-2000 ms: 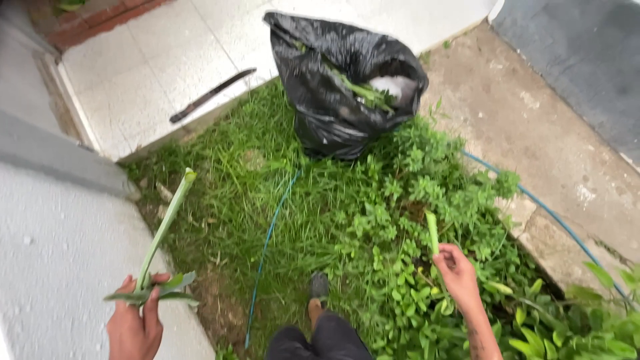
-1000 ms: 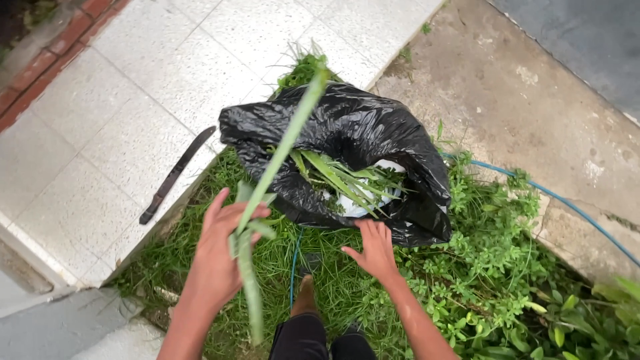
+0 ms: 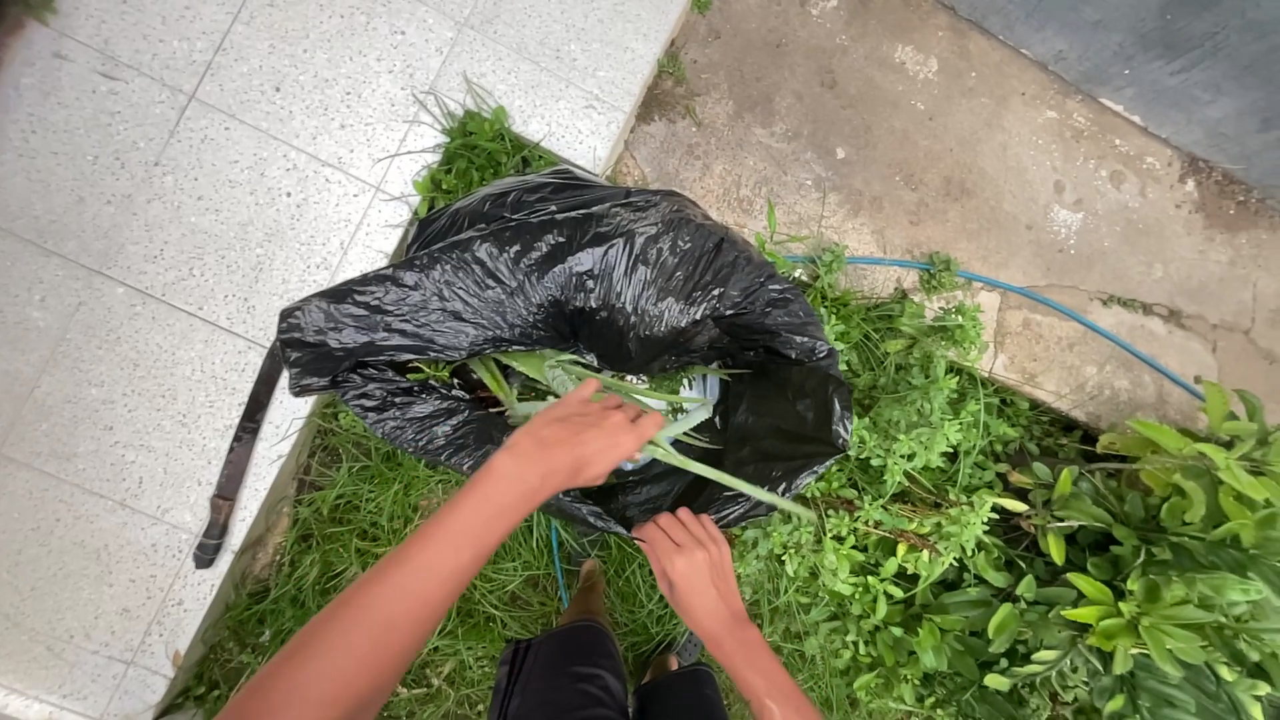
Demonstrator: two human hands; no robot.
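A black plastic bag stands with its mouth open in front of me, on the grass by the tiled edge. Over its opening, my left hand grips a spiny green plant stalk, whose thin end points to the lower right across the rim. Long green leaves and something whitish lie inside the bag, partly hidden by the hand. My right hand pinches the near rim of the bag between thumb and fingers.
A machete in a dark finish lies on the pale tiles at left. A blue hose curves over the concrete at right. Leafy plants grow at lower right, and grass surrounds my feet.
My left hand has brought the stalk from the left to over the bag's mouth. My right hand, which held a short green piece two seconds ago, is now on the bag's rim.
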